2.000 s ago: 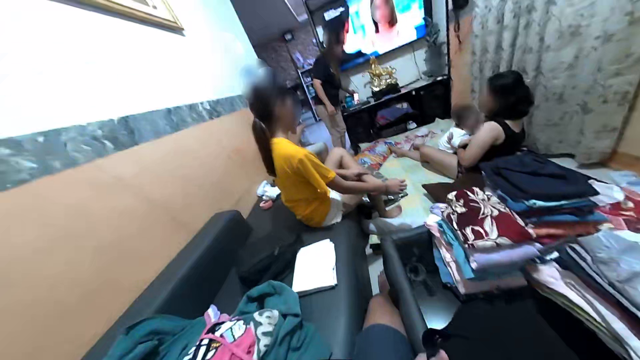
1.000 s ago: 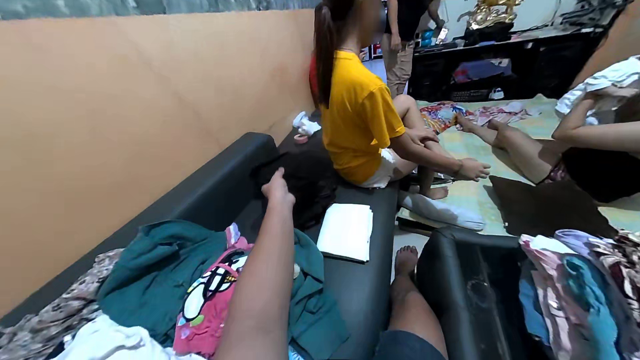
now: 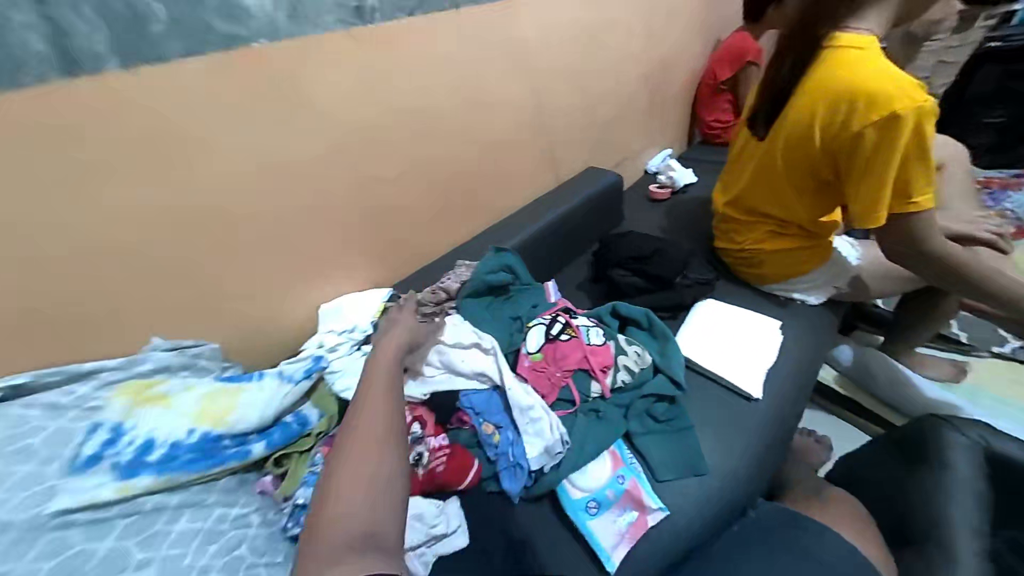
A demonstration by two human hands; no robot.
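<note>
My left hand (image 3: 408,324) reaches over a pile of clothes, its fingers at a white garment (image 3: 468,352) and a brown patterned cloth (image 3: 448,292); blur hides whether it grips either. My right hand is out of view. Right of my left hand lies a dark green garment (image 3: 664,436) with a pink cartoon-print top (image 3: 560,356) on it. Below are a blue printed garment (image 3: 500,444) and a red one (image 3: 448,464). A white, blue and yellow tie-dye cloth (image 3: 200,416) spreads out to the left.
A folded white cloth (image 3: 732,344), a black cloth (image 3: 652,268) and a soft plastic pack (image 3: 612,504) lie on the black sofa (image 3: 728,448). A person in a yellow shirt (image 3: 824,160) sits at its right, with another in red (image 3: 724,88) behind. An orange wall runs behind the sofa.
The view has swung left and down towards the clothes. My left arm, stretched towards the black cloth one second ago, now reaches over the clothes pile to its left.
</note>
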